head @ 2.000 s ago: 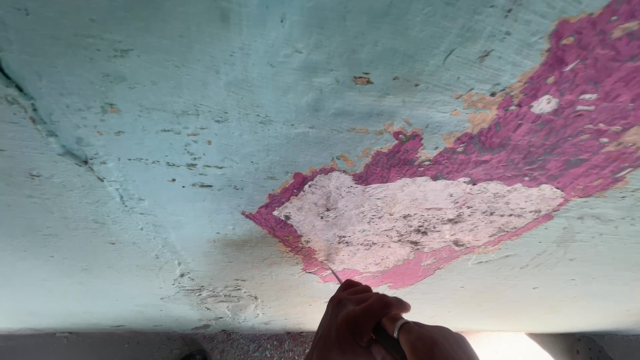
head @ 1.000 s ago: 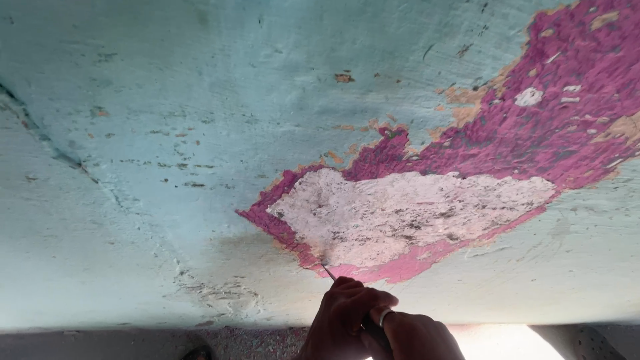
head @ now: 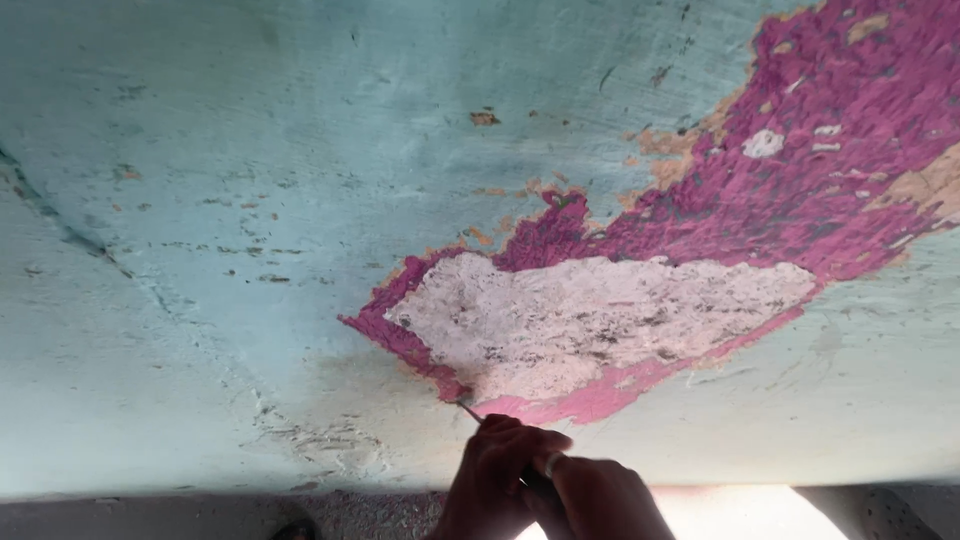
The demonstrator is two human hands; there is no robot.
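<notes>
Both my hands close around one dark-handled tool at the lower middle of the head view. My left hand (head: 487, 472) is in front, near the thin metal blade (head: 469, 412). Behind it my right hand (head: 600, 487), with a ring on one finger, grips the dark handle (head: 541, 491). The blade's tip touches the lower left edge of the magenta paint layer (head: 450, 386), beside a bare whitish plaster patch (head: 570, 322). Pale blue-green paint (head: 300, 150) surrounds both on the wall. The kind of tool cannot be told, as my hands cover most of it.
A crack (head: 71, 232) runs down the wall at the left. Rough, chipped paint (head: 330, 442) lies low on the wall. Below the wall's lower edge, the floor (head: 382, 514) is strewn with small flakes. A dark rounded thing (head: 296, 529) shows at the bottom edge.
The tool's tip stays at the lower edge of the magenta layer, with both hands on the handle. Nothing has been let go.
</notes>
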